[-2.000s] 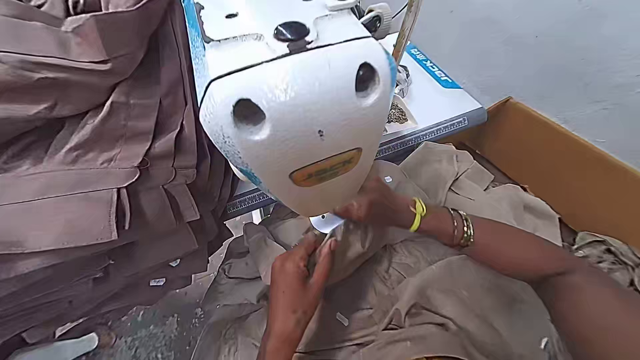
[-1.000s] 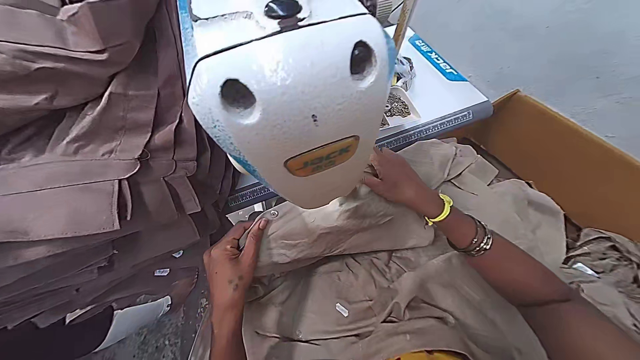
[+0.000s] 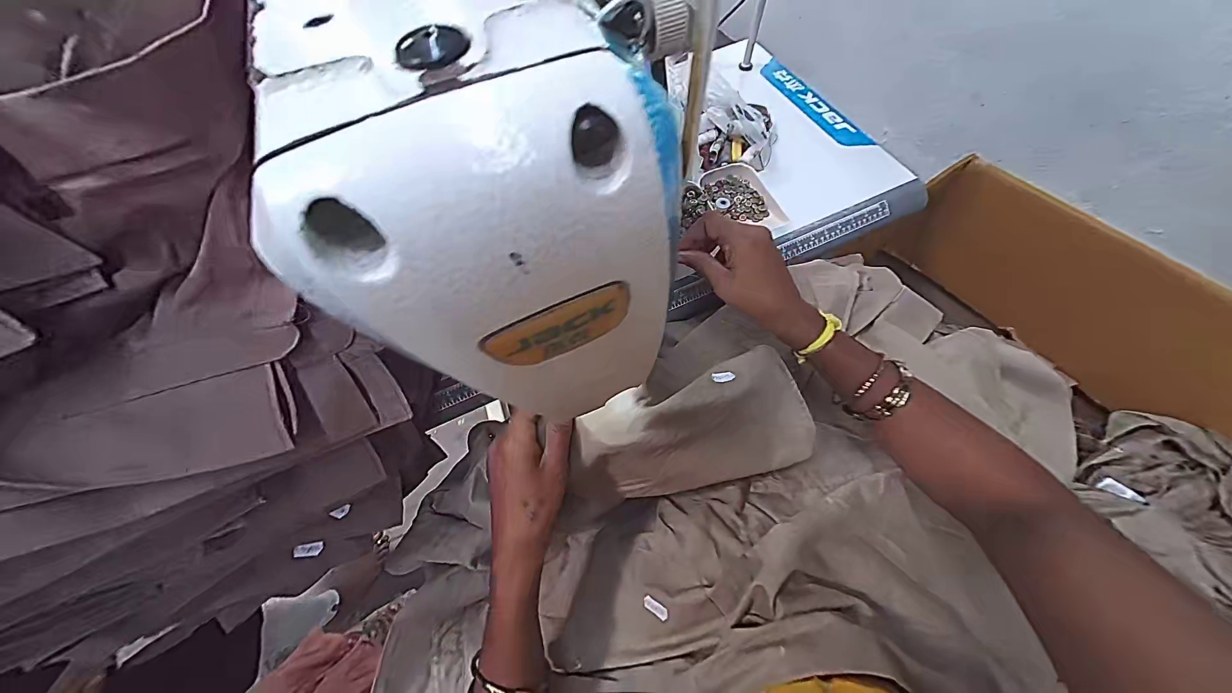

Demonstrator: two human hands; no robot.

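The white head of a Jack industrial sewing machine (image 3: 462, 212) fills the upper middle and hides the spot beneath it. My left hand (image 3: 529, 467) is at its lower tip, on a tan cloth garment (image 3: 717, 423); its fingertips are partly hidden by the machine. My right hand (image 3: 741, 265) is beside the machine's right side, fingers bent, close to a small white tray (image 3: 770, 207) of metal buttons or snaps (image 3: 736, 195). Whether anything is between its fingertips cannot be made out. The garment's flap lies under the machine head between my two hands.
Brown cloth pieces (image 3: 144, 404) are piled high at the left. The white machine table (image 3: 837, 168) bears a plastic bag (image 3: 736, 125) with small items. A cardboard box (image 3: 1078, 279) stands at the right, with more tan cloth (image 3: 1165, 462) by it. A thread stand rod rises behind.
My right hand has left the cloth and moved up to the small parts tray. My left hand has moved right, to the machine head's tip. The view has shifted closer to the machine.
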